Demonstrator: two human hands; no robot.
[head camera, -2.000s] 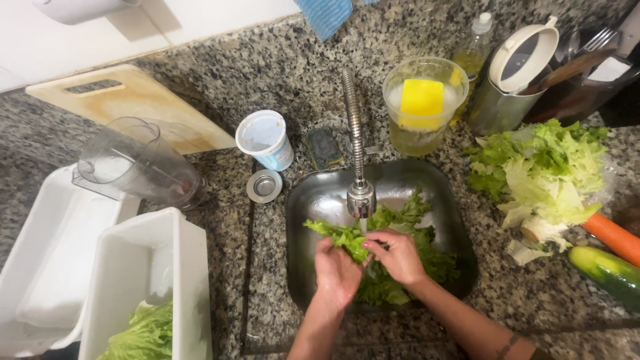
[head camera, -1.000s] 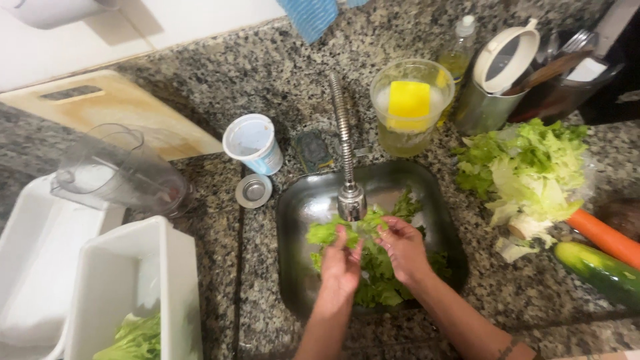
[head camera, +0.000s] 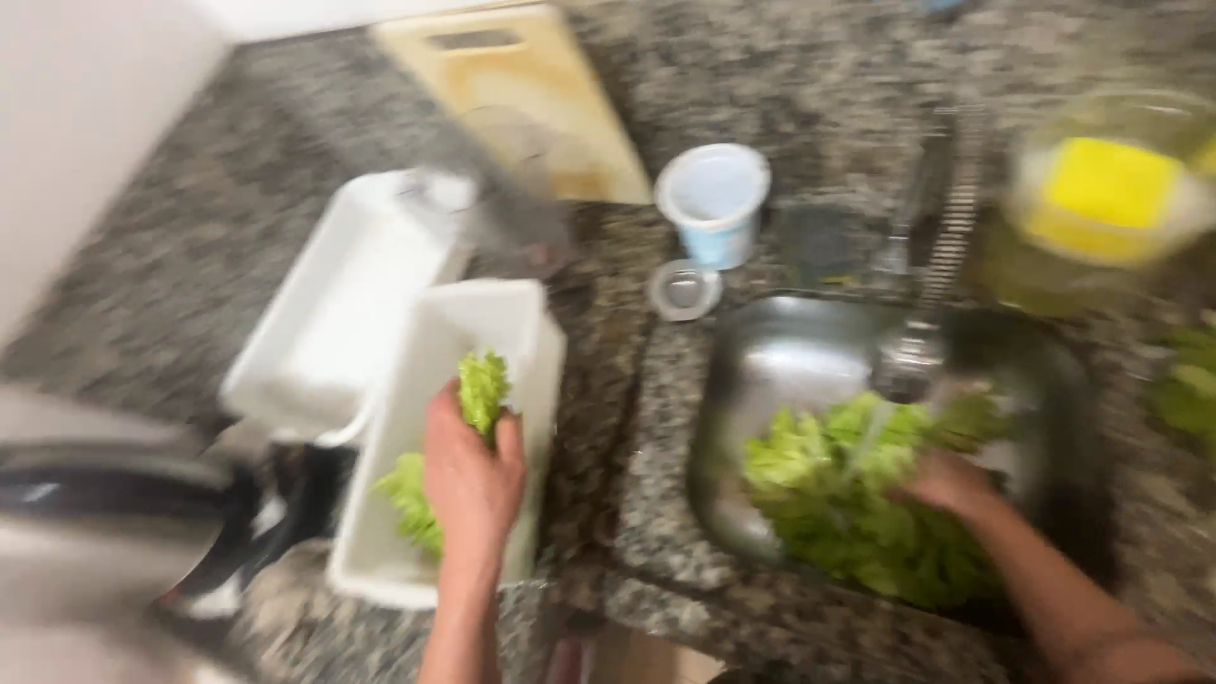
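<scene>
My left hand (head camera: 475, 465) is over the deep white plastic bin (head camera: 548, 399), its fingers closed around a small lettuce piece (head camera: 484, 385). More lettuce (head camera: 410, 503) lies in that bin, partly behind the hand. In the steel sink (head camera: 788, 332), my right hand (head camera: 940, 484) touches wet lettuce leaves (head camera: 855, 513); its fingers are blurred and partly hidden, so its grip is unclear. Water runs from the faucet head (head camera: 907, 361) onto the leaves.
A shallow white tray (head camera: 332, 294), a clear pitcher (head camera: 513, 209) and a cutting board (head camera: 541, 85) stand behind the bin. Between board and faucet are a plastic tub (head camera: 712, 199) and a sink strainer (head camera: 684, 290). A container with a yellow sponge (head camera: 1111, 180) stands right. A metal appliance (head camera: 85, 560) is at left.
My left hand has moved left from the sink to the deep bin with a lettuce piece. My right hand is lower among the leaves in the sink. The view has swung left.
</scene>
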